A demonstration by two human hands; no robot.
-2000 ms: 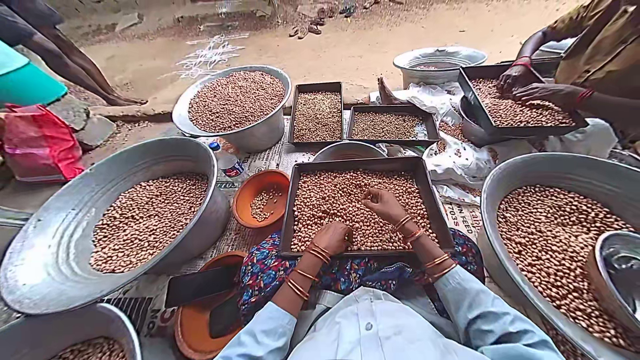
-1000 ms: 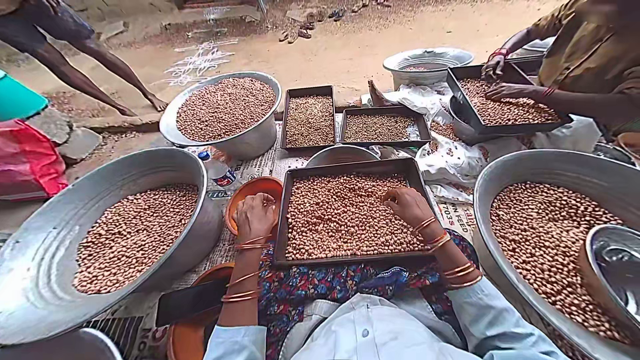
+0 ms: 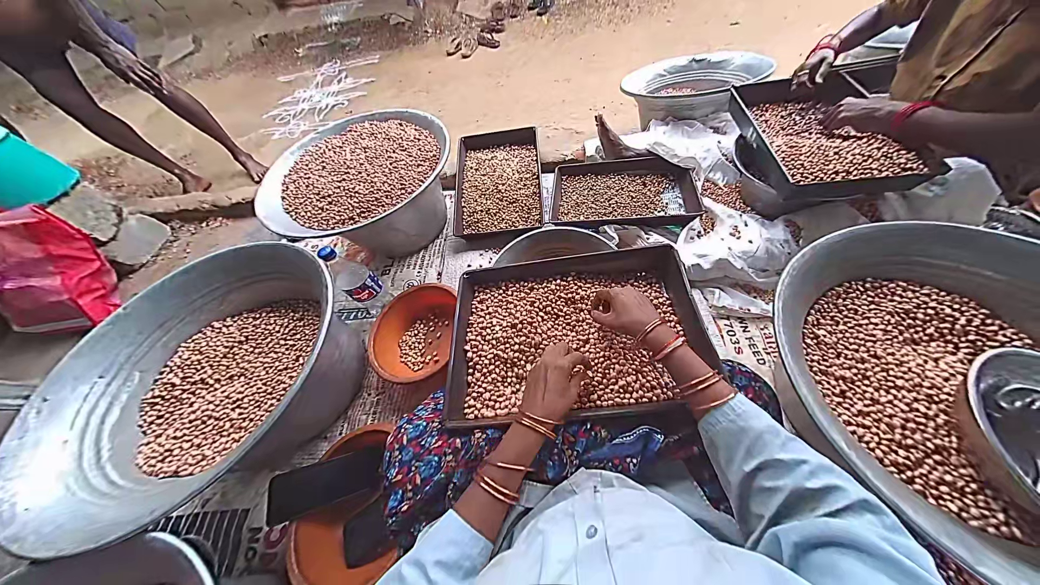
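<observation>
A dark square tray (image 3: 461, 357) full of pinkish-brown nuts or seeds (image 3: 520, 317) lies across my lap. My left hand (image 3: 556, 378) rests on them near the tray's lower middle, fingers bent down among them. Farther up and to the right, my right hand (image 3: 626, 311) is just over the nuts with thumb and forefinger curled together. Whether either hand pinches a nut cannot be told. Left of the tray stands an orange bowl (image 3: 386, 325) with a small heap of the same nuts. Large metal basins of nuts flank me, one on the left (image 3: 73, 390) and one on the right (image 3: 829, 236).
Beyond my tray are two smaller filled trays (image 3: 538, 183) (image 3: 621, 221), a metal basin (image 3: 276, 191) and a plastic bottle (image 3: 357, 280). A smartphone (image 3: 325, 486) lies over an orange container (image 3: 313, 552). A co-worker's hands (image 3: 861, 114) are over another tray at upper right. Someone's bare legs (image 3: 138, 114) are at upper left.
My left hand was over the orange bowl one second ago and is now back in the tray. My right hand has moved from the tray's right edge inward over the nuts.
</observation>
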